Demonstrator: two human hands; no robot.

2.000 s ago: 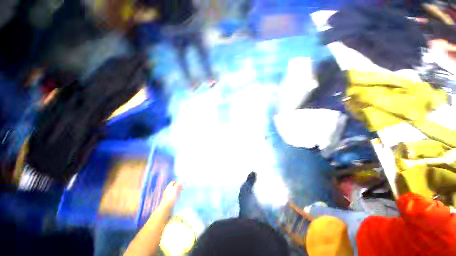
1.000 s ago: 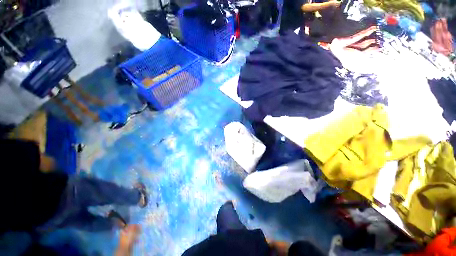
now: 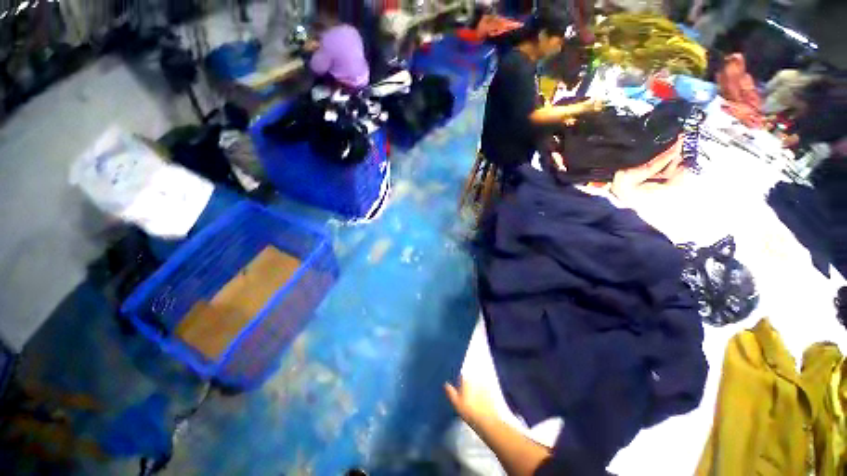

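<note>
My right hand (image 3: 472, 407) is small and blurred at the lower middle, beside the near left edge of the white-covered table (image 3: 641, 454). Its forearm comes from the lower right. It looks empty with the fingers extended. My left hand is not in view. A large dark navy garment (image 3: 590, 297) lies crumpled on the table, just above and right of my hand. Olive-yellow garments (image 3: 762, 400) lie at the table's lower right. A black shiny bundle (image 3: 721, 284) lies between them.
A blue crate (image 3: 274, 339) with brown sheets inside stands on the blue floor (image 3: 371, 325) at left. Behind it is a filled blue crate (image 3: 320, 181). A person in dark clothes (image 3: 511, 102) is at the table's far left side. Another person in purple (image 3: 341, 58) is farther back.
The view has swung, bringing the navy garment and crates nearer. The hand low at left has left the view, and my right hand now shows beside the table. The person with dark trousers at left is out of view.
</note>
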